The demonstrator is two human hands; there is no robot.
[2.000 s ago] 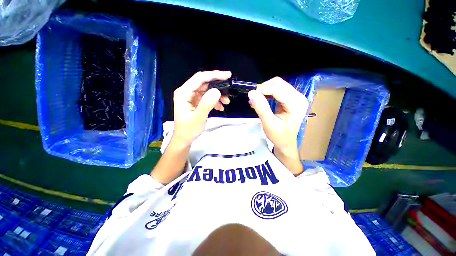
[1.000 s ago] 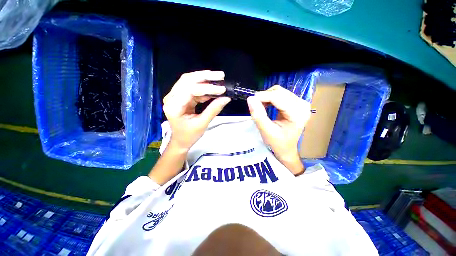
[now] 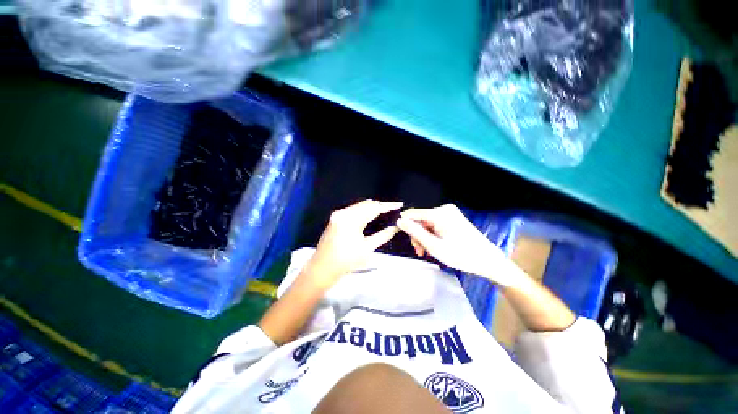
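My left hand [image 3: 354,240] is in front of my lap with its fingers curled round a small black part [image 3: 383,223]. The part is mostly hidden by the fingers and blends into the dark background. My right hand [image 3: 450,236] is close beside it, fingers bent and fingertips at the part's right end. Whether the right fingers grip a piece of their own cannot be made out.
A lined blue crate [image 3: 109,222] with slender dark parts is at left. Another blue crate [image 3: 595,271] with tan cardboard is at right. The green bench [image 3: 405,73] holds a bag of black parts [image 3: 558,73], a crinkled clear bag [image 3: 162,48] and cardboard with black pieces [image 3: 720,214].
The view has shifted, so more of the bench shows and the hands appear lower. The hands are closer together, and the shiny piece seen between them before is now hidden.
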